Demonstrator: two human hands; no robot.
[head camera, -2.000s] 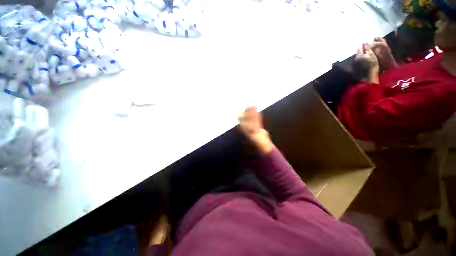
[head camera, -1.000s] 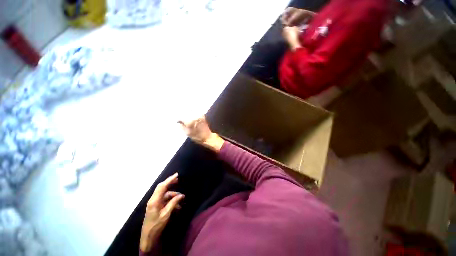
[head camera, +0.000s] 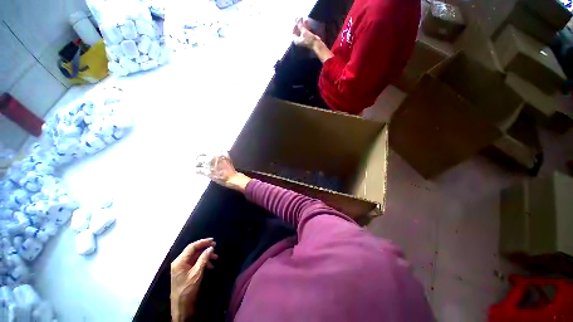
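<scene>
My right hand (head camera: 223, 171) is at the table's front edge, palm down, beside the open carton. Pale, glare-washed bits show at its fingertips; I cannot tell whether they are held. My left hand (head camera: 190, 277) is lower, in front of the table edge, fingers bent and apart from the thumb, with nothing visible in it. A few loose white pieces (head camera: 100, 220) lie on the white tabletop (head camera: 151, 188) left of my hands. A long heap of white pieces with blue marks (head camera: 38, 195) runs along the far left side.
An open brown carton (head camera: 314, 141) stands against the table, with small dark bits at its bottom. A person in red (head camera: 371, 56) works beyond it. A clear bag of white pieces (head camera: 132, 44) and a yellow object (head camera: 91, 63) stand at the back. More cartons (head camera: 449, 116) lie right.
The view has turned, showing more floor and cartons at the right. My right hand remains at the table edge, now with pale bits at its fingers. My left hand stays low, fingers bent.
</scene>
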